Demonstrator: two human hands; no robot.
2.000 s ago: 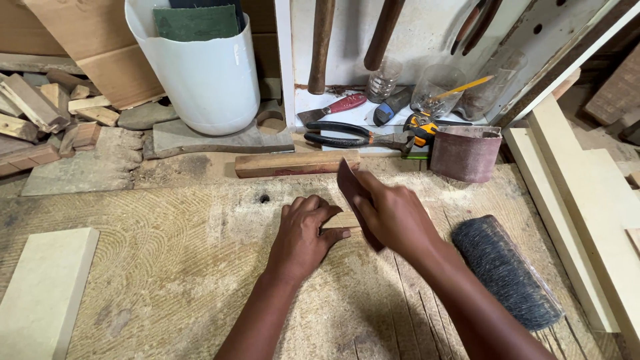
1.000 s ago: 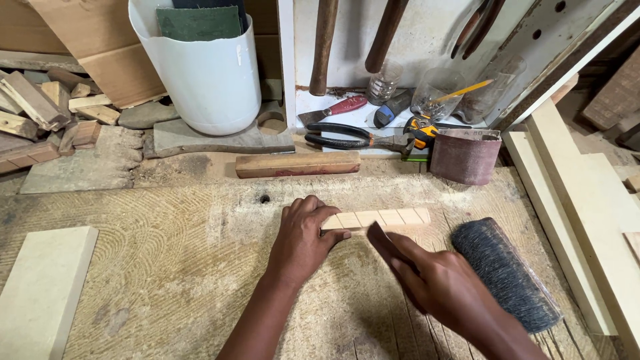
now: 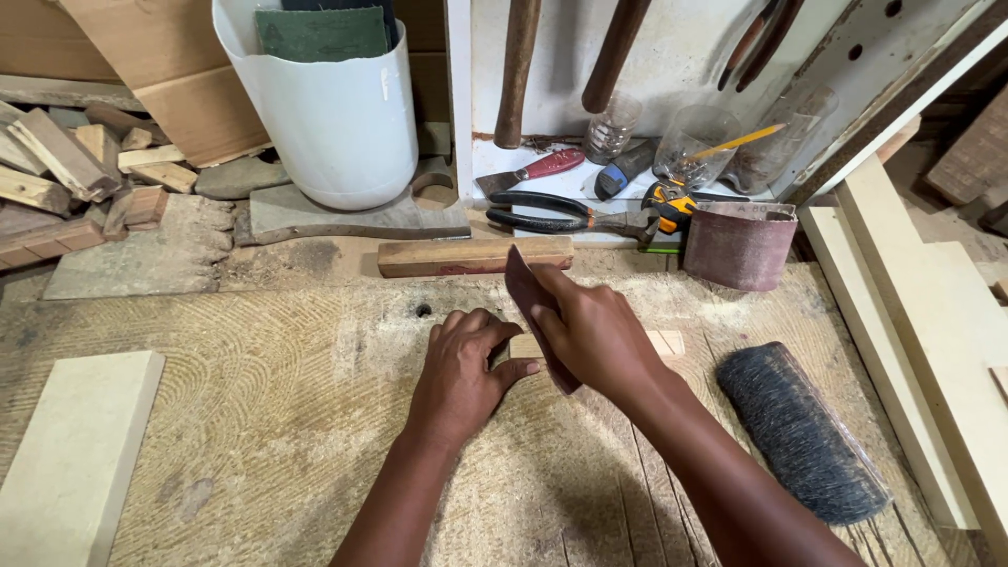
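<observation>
A small light wood strip [image 3: 669,342] with slanting lines across its face lies on the wooden bench top. My left hand [image 3: 471,358] grips its left end between thumb and fingers. In my right hand [image 3: 594,331] is a folded piece of dark red sandpaper [image 3: 529,295], tilted over the strip, and the hand hides the strip's middle. Behind both hands lies a brown wood block [image 3: 476,257]. A dark-bristled brush [image 3: 803,433] rests to the right of my right forearm. Pale dust is spread over the bench around the strip.
Pliers [image 3: 575,216], a scraper [image 3: 535,169], a utility knife [image 3: 626,169], a tape measure [image 3: 673,203] and a sanding belt [image 3: 740,246] lie behind. A white plastic container [image 3: 331,118] stands back left beside wood offcuts [image 3: 63,165]. Pale boards lie left [image 3: 79,449] and right [image 3: 906,331].
My right hand with the sandpaper has moved away from me, from the near side of the strip to over it, and covers markings that showed a second ago. My left hand has stayed put.
</observation>
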